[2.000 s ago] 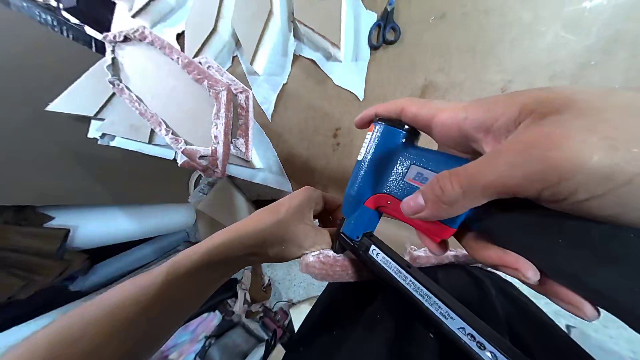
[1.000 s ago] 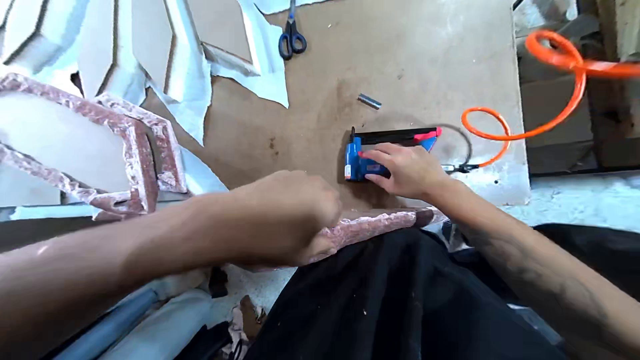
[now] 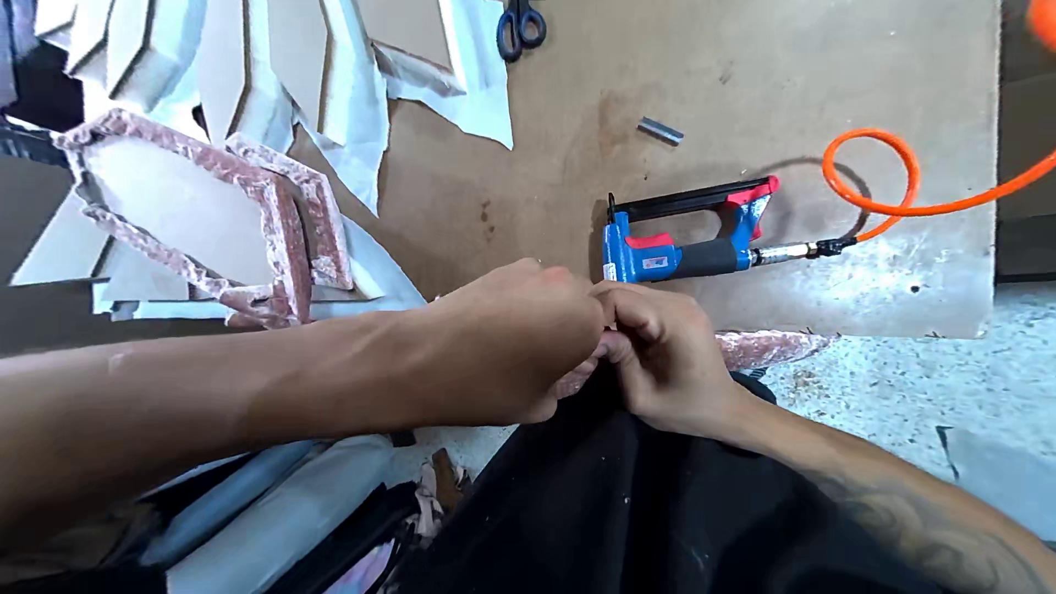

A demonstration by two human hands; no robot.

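Note:
My left hand (image 3: 520,342) and my right hand (image 3: 668,355) meet at the table's near edge, both with fingers closed on a pink fabric-covered piece (image 3: 771,348). Most of that piece is hidden behind the hands, and its pointed end shows to the right. Just beyond my right hand a blue pneumatic staple gun (image 3: 643,256) with a red trigger lies on its side on the table. An orange coiled air hose (image 3: 916,173) runs from it to the right. A short strip of staples (image 3: 660,130) lies past the gun.
Dark-handled scissors (image 3: 521,31) lie at the table's far side. Padded panels on white fabric (image 3: 445,66) cover the far left, with pink-edged panels (image 3: 181,206) nearer. Fabric rolls (image 3: 280,511) stand below at the left. The table (image 3: 891,280) ends at the right above a speckled floor.
The staple gun, in my right hand two seconds ago, now lies released on the table. My right hand has moved over to the pink piece beside my left hand.

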